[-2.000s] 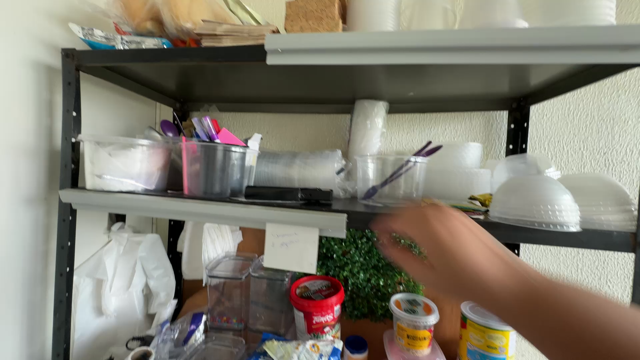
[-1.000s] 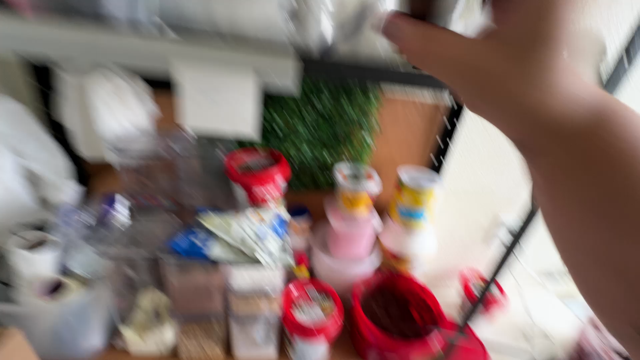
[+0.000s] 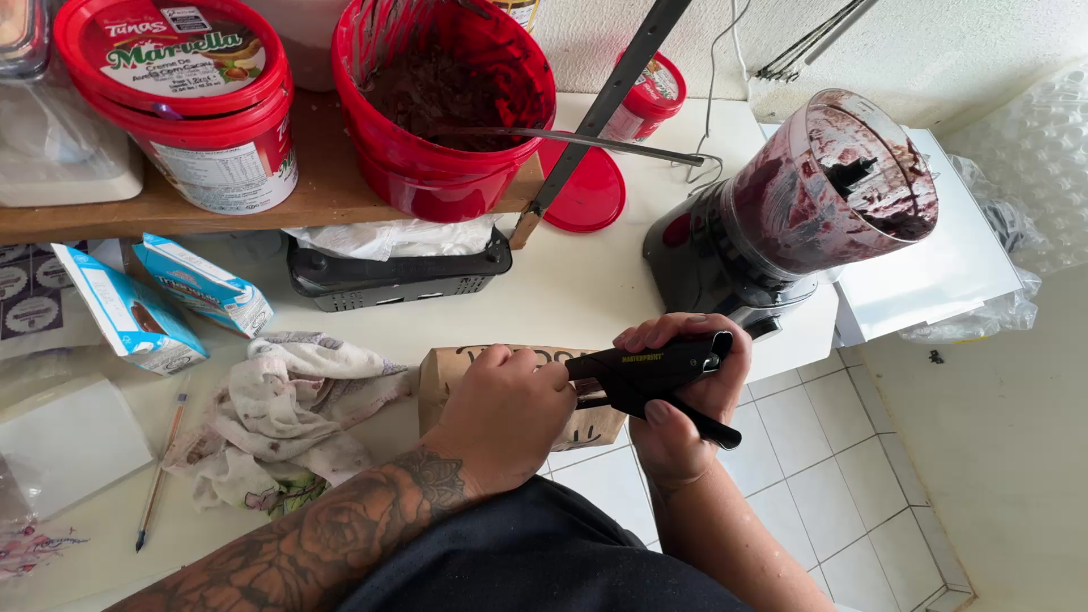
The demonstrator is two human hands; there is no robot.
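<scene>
My right hand point(image 3: 693, 399) is closed around a black plier stapler point(image 3: 659, 374), its jaws pointing left toward a brown paper bag point(image 3: 442, 378). The bag bears hand-drawn black writing and lies at the counter's front edge, partly behind my hands. My left hand point(image 3: 510, 408) grips the bag's folded edge right at the stapler's jaws; its fingertips and the fold are partly hidden. Left of the bag lies a crumpled, stained cloth point(image 3: 289, 416).
A food processor point(image 3: 790, 204) with a smeared bowl stands at the right. Behind are an open red bucket of brown cream point(image 3: 442, 102), a lidded red tub point(image 3: 187, 110) and a black basket point(image 3: 399, 276). Two blue cartons point(image 3: 127, 310) and a paintbrush point(image 3: 161, 467) are at the left.
The view has swung down from the shelves to the counter. One hand was raised at the shelf before; now both hands are low, at the paper bag, with the stapler in my right hand.
</scene>
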